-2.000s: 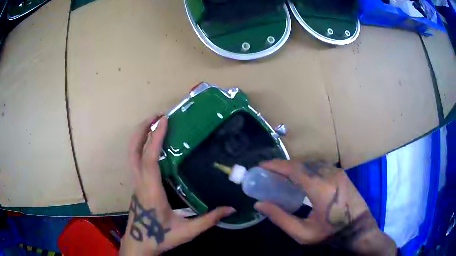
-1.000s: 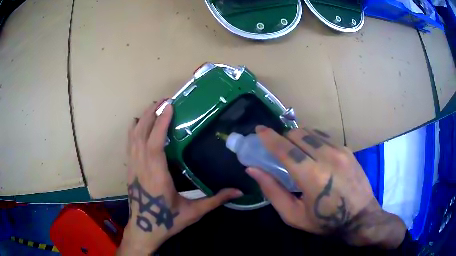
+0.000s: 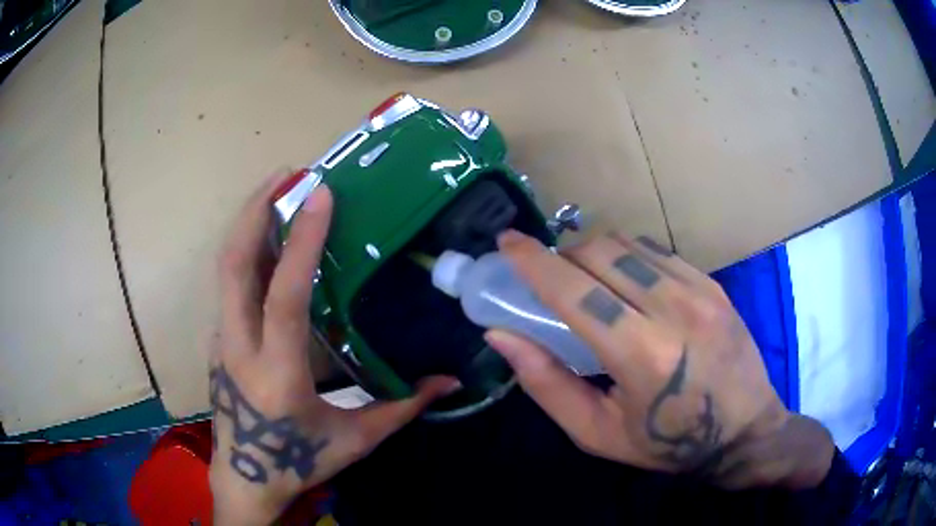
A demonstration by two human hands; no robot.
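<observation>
A glossy green car body shell (image 3: 395, 200) with chrome trim and red tail lights is at the bench's front edge, tilted, its tail end up and away from me. My left hand (image 3: 298, 339) grips its left side, fingers by a tail light and thumb at the near rim. My right hand (image 3: 657, 360) holds a translucent squeeze glue bottle (image 3: 518, 308) over the cabin opening. The thin yellowish nozzle points into the opening near its far left edge; its tip is hard to make out. A black interior insert (image 3: 477, 216) shows inside.
Tan cardboard sheets (image 3: 205, 154) cover the green-topped bench. Another green shell (image 3: 400, 31) with a silver rim and two pale rings lies at the top, with part of one more beside it. Blue crates with a white liner (image 3: 847, 339) stand at right. A red stool (image 3: 169, 478) is at lower left.
The shell has tilted, so its tail end and tail lights show more. Both hands and the bottle have moved with it, slightly left and up in view. The nozzle sits nearer the opening's far left edge.
</observation>
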